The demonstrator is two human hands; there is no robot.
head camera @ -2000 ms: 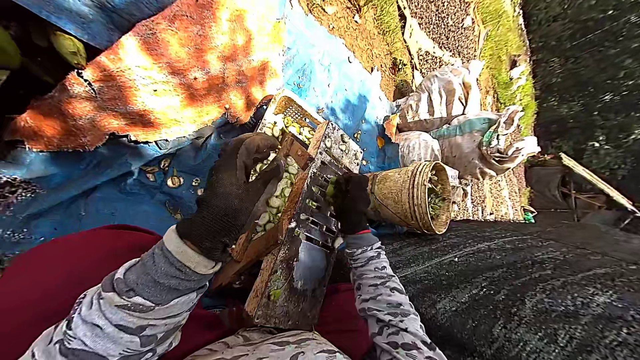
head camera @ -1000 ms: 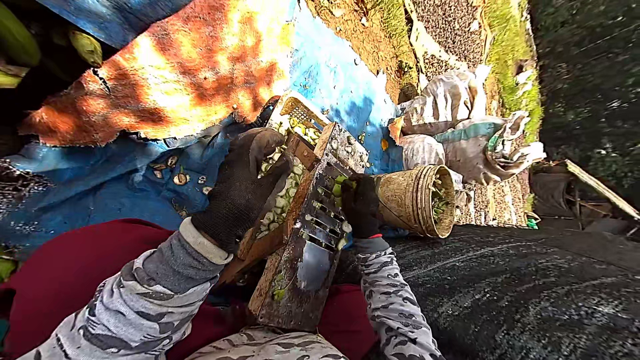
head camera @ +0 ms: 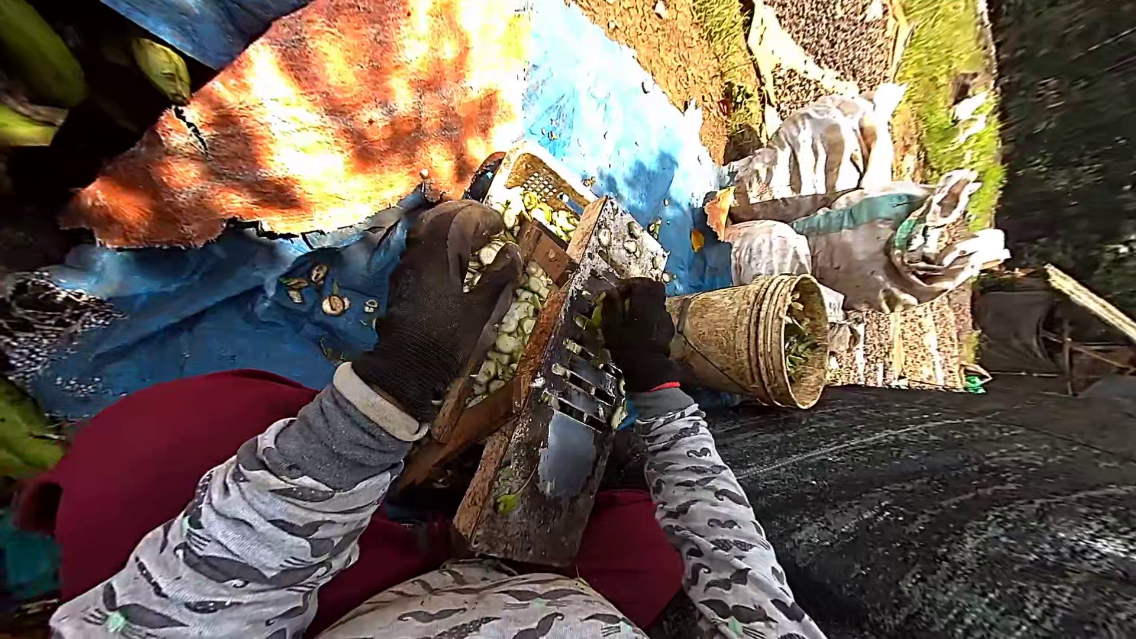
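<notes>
A wooden slicing board with metal blades (head camera: 568, 444) leans from my lap over a plastic crate (head camera: 532, 169). Pale green sliced pieces (head camera: 515, 333) fill the crate beside the board. My left hand (head camera: 444, 302), in a dark glove, is at the crate's left side, fingers curled near its wooden frame; what it grips is hidden. My right hand (head camera: 637, 333), in a black glove, presses against the board's bladed face, with a bit of green showing at its fingers; most of what lies under it is hidden.
A dirty plastic bucket (head camera: 737, 342) with green scraps lies tilted right of my right hand. White woven sacks (head camera: 852, 231) stand beyond it. Blue tarp (head camera: 222, 311) and an orange sheet (head camera: 355, 115) spread ahead and left. Black sheeting (head camera: 932, 479) covers the right side; green fruits (head camera: 35, 53) are at upper left.
My right hand has shifted slightly along the bladed board and back between frames. My left hand stays at the crate's left side.
</notes>
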